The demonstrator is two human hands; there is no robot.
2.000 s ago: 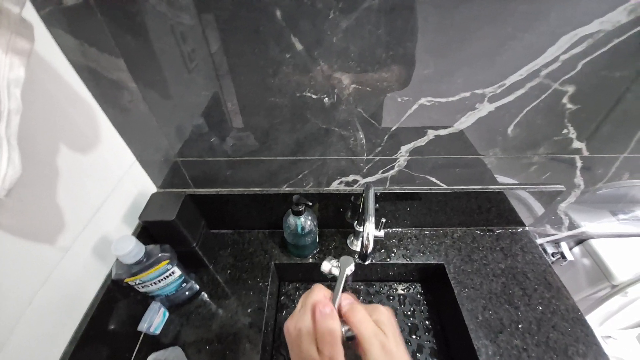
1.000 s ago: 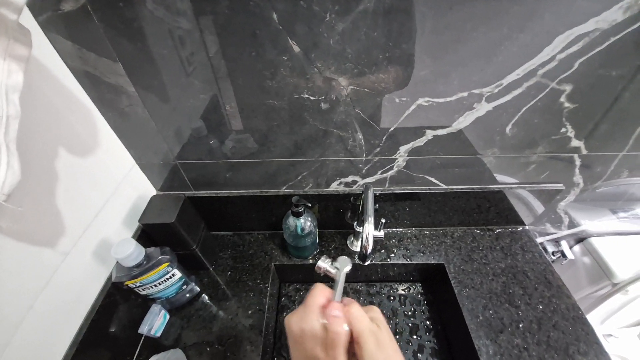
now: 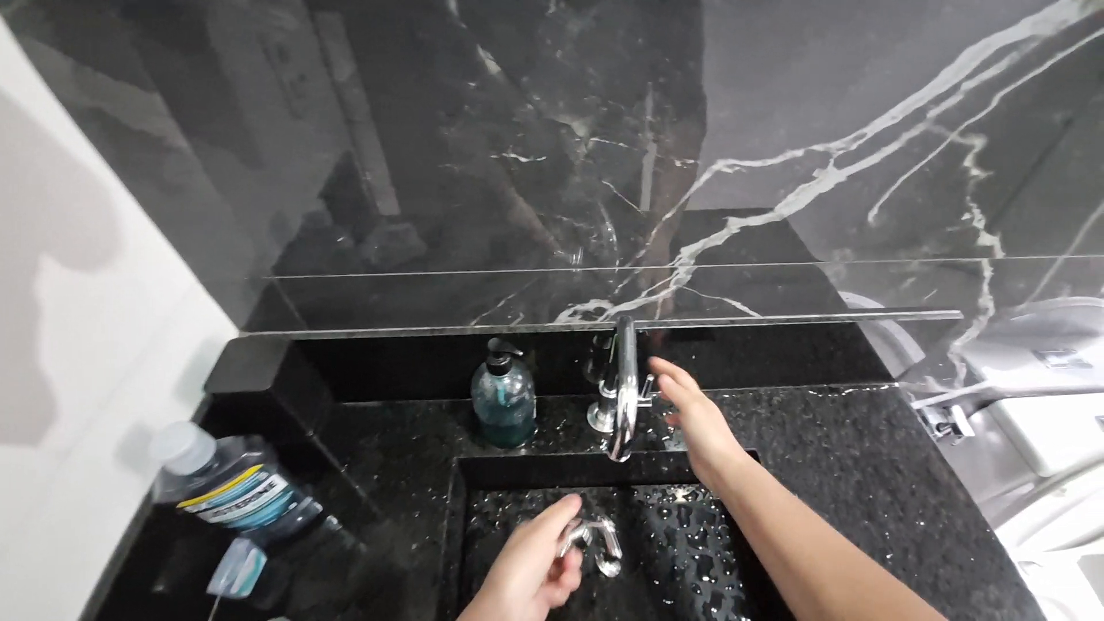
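My left hand [image 3: 539, 561] is over the left part of the black sink basin [image 3: 457, 526], its fingers closed around a small shiny metal fitting [image 3: 609, 548] with a curved end. My right hand [image 3: 699, 418] reaches to the right side of the chrome faucet [image 3: 627, 388], fingers extended beside its lever [image 3: 647, 388]; nothing is held in it, and whether it touches the lever cannot be told. Water drops cover the basin floor. Behind the basin, left of the faucet, stands a soap pump bottle [image 3: 504, 401] with blue-green liquid.
A Listerine mouthwash bottle [image 3: 237, 492] and a small clear container [image 3: 237, 569] are on the left of the black stone counter [image 3: 862, 483]. A black box [image 3: 263, 379] sits in the back left corner. Dark marble wall [image 3: 517, 172] rises behind; a toilet [image 3: 1052, 431] is at right.
My hands, earlier close together around the metal fitting at the front of the basin, have parted. The right has moved to the faucet; the left has kept the fitting, now lower in the basin.
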